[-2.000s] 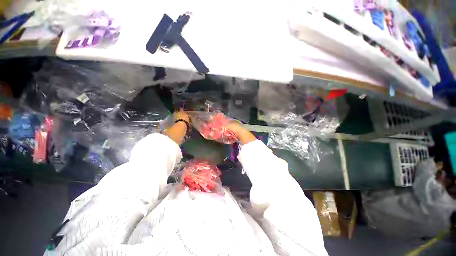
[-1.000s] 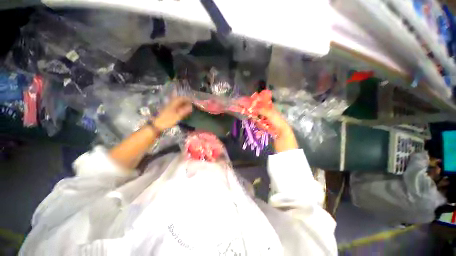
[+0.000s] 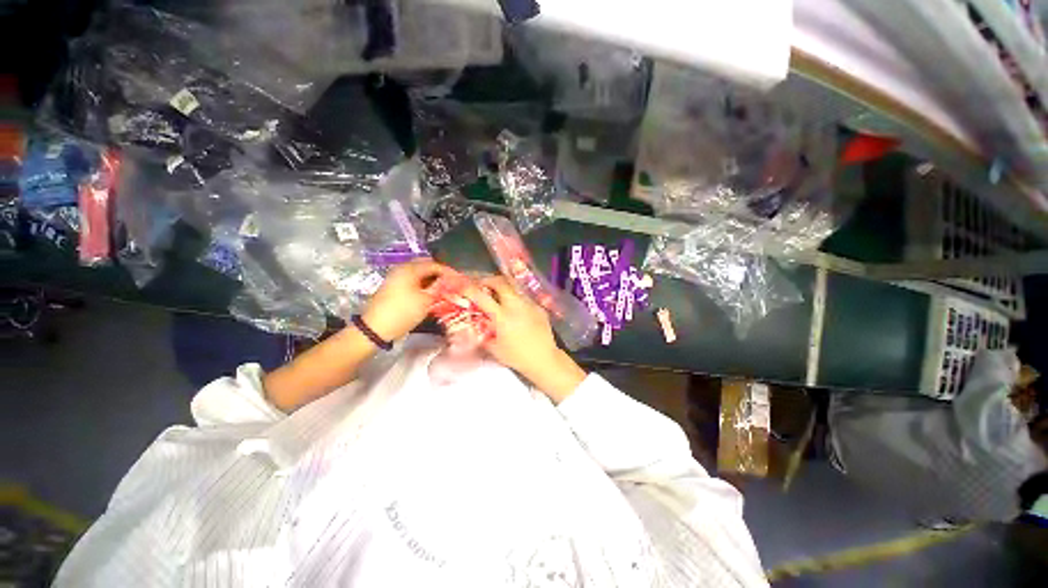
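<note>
My left hand (image 3: pixel 400 301) and my right hand (image 3: pixel 519 326) are close together at the bench's near edge. Both hold a cluster of coral-red printed straps (image 3: pixel 462 312) between them. A clear bag with red straps (image 3: pixel 517 264) lies on the green bench (image 3: pixel 715 333) just beyond my right hand. A loose pile of purple-and-white printed straps (image 3: pixel 602 285) lies to the right of it, with a single pinkish piece (image 3: pixel 667 325) beside the pile. Whether the held cluster is inside a bag is hard to tell.
Crumpled clear bags (image 3: pixel 276 258) cover the bench's left side, with a pink-red packet (image 3: pixel 99 207) at far left. More clear bags (image 3: pixel 730 258) lie right. A white shelf (image 3: pixel 678 40) is above. A brown carton (image 3: pixel 745 427) is on the floor.
The red bag from my raised right hand now lies on the bench. Both hands have come together on red straps near my lap. The purple pile is now in plain view.
</note>
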